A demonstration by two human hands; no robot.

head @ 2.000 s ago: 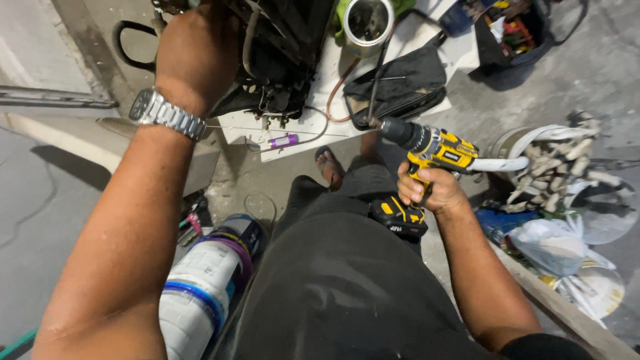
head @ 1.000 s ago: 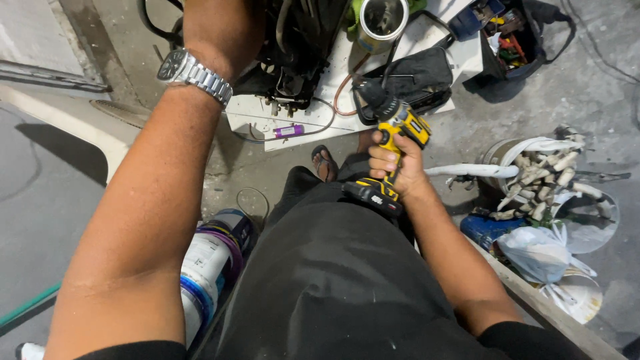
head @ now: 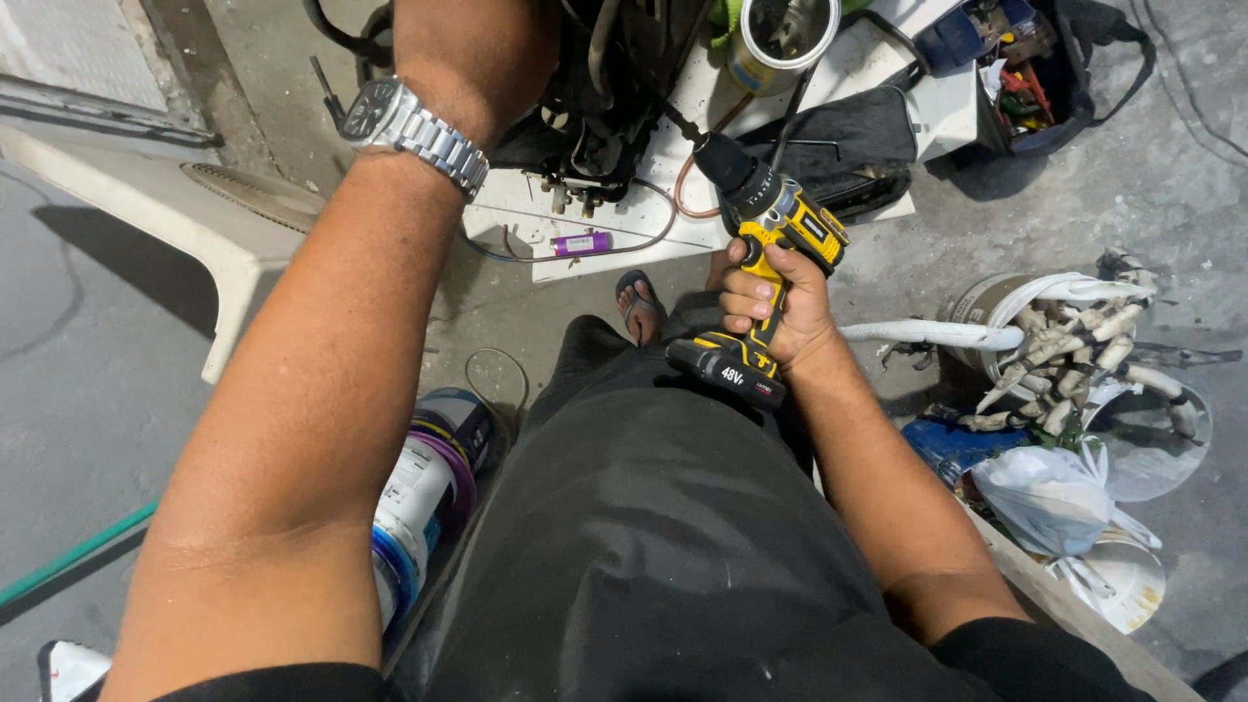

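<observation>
My right hand (head: 780, 302) grips the handle of a yellow and black cordless drill (head: 780, 210), its chuck and bit pointing up and left to a dark machine (head: 604, 107) at the top. The battery pack at the drill's base is near my lap. My left hand (head: 478, 49) reaches to the top edge beside that machine; its fingers are out of the frame, so what they touch is hidden. A metal wristwatch (head: 419, 132) is on that wrist. Below the machine, a purple cylinder (head: 582, 243) lies on a white board (head: 634, 255) beside a thin cable.
Right of the machine are an open can (head: 788, 29) and a black pouch (head: 838, 132) with a hex key on it. A tool bag (head: 1048, 88) stands at upper right. Buckets with white-wrapped pieces (head: 1082, 341) and a plastic bag (head: 1043, 492) stand at right. Stacked paint buckets (head: 414, 497) are left of my legs.
The drill in my right hand has turned from pointing left to pointing up and left, its bit now nearer the machine. My left arm stays stretched toward the top.
</observation>
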